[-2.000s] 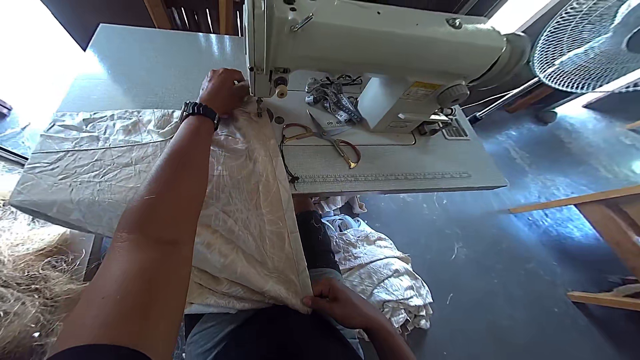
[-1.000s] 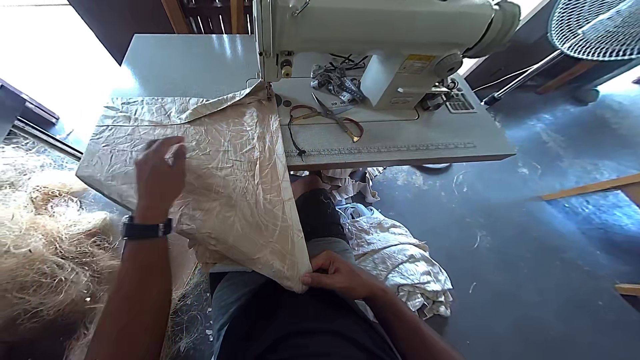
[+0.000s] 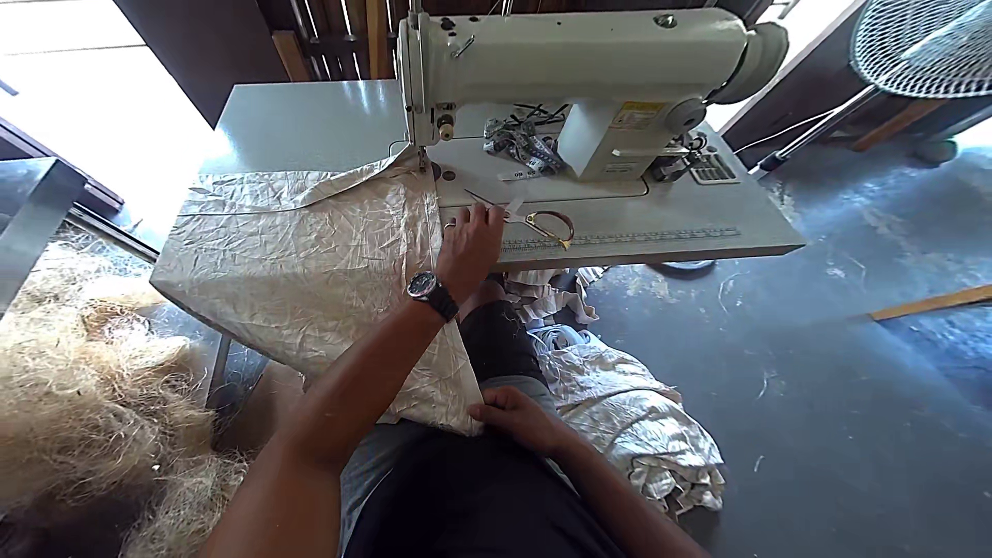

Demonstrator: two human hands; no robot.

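Observation:
My left hand [image 3: 471, 246], with a wristwatch on its wrist, lies at the table's front part, its fingers over one handle of the scissors [image 3: 552, 226]; whether they grip it is hidden. My right hand [image 3: 518, 418] pinches the lower corner of a crumpled cream cloth [image 3: 310, 248] over my lap. The cloth spreads across the left of the table, and its upper edge, partly folded, runs to the needle area of a sewing machine [image 3: 589, 58]. A measuring tape [image 3: 523, 147] lies bunched beneath the machine's arm.
A ruler scale [image 3: 651, 235] runs along the front of the sewing table [image 3: 759, 225]. A heap of cream cloth [image 3: 635, 426] lies on the floor to the right. Loose pale fibre [image 3: 85, 372] is piled at the left. A fan [image 3: 930, 54] stands at the back right.
My left hand has moved from near the needle, across the cloth on the left, and then right to the scissors. My right hand still holds the cloth's corner.

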